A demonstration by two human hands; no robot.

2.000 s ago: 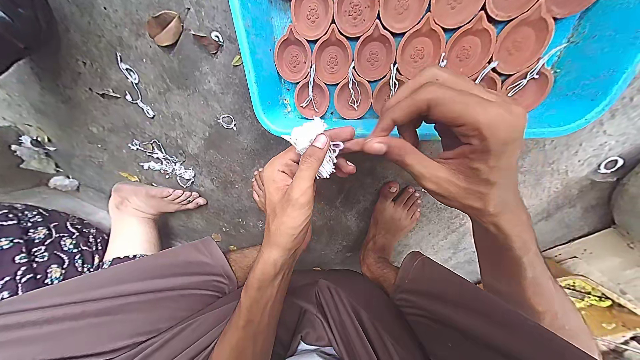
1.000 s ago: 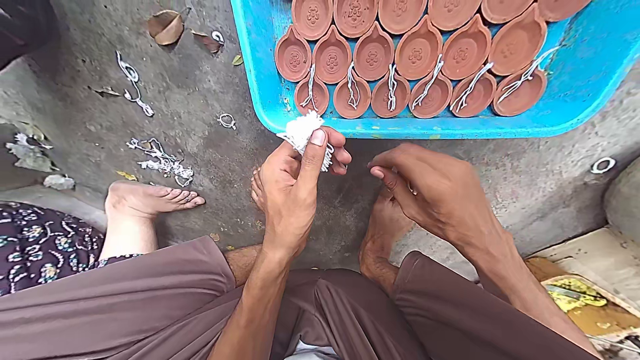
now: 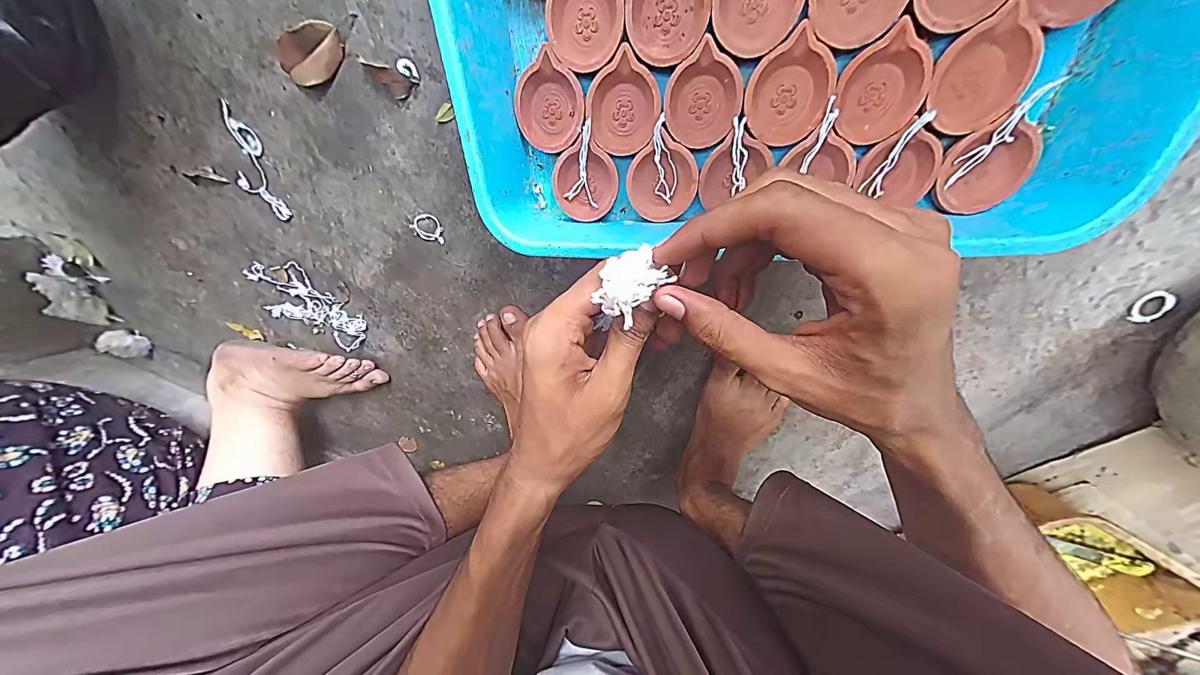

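My left hand (image 3: 577, 375) holds a bundle of white cotton wicks (image 3: 630, 281) upright between thumb and fingers, its frayed ends showing. The thumb and index finger of my right hand (image 3: 834, 300) pinch at the bundle's right edge; whether a strand is between them cannot be told. Just beyond my hands is a blue plastic tray (image 3: 534, 242) with rows of clay oil lamps (image 3: 786, 94). White wicks (image 3: 666, 169) lie in the lamps of the nearest row, some partly hidden behind my right hand.
Loose white strings (image 3: 314, 307) and dry leaves (image 3: 311, 52) lie on the concrete floor at left. Another person's bare foot (image 3: 291, 375) is beside my left leg. A white ring (image 3: 1151, 307) lies at right, above a cardboard piece (image 3: 1116, 487) at the lower right.
My right hand was at the bundle's side, drew back toward the lower right, and is now up at the bundle again. More wicks showed in the near row a second ago than before that.
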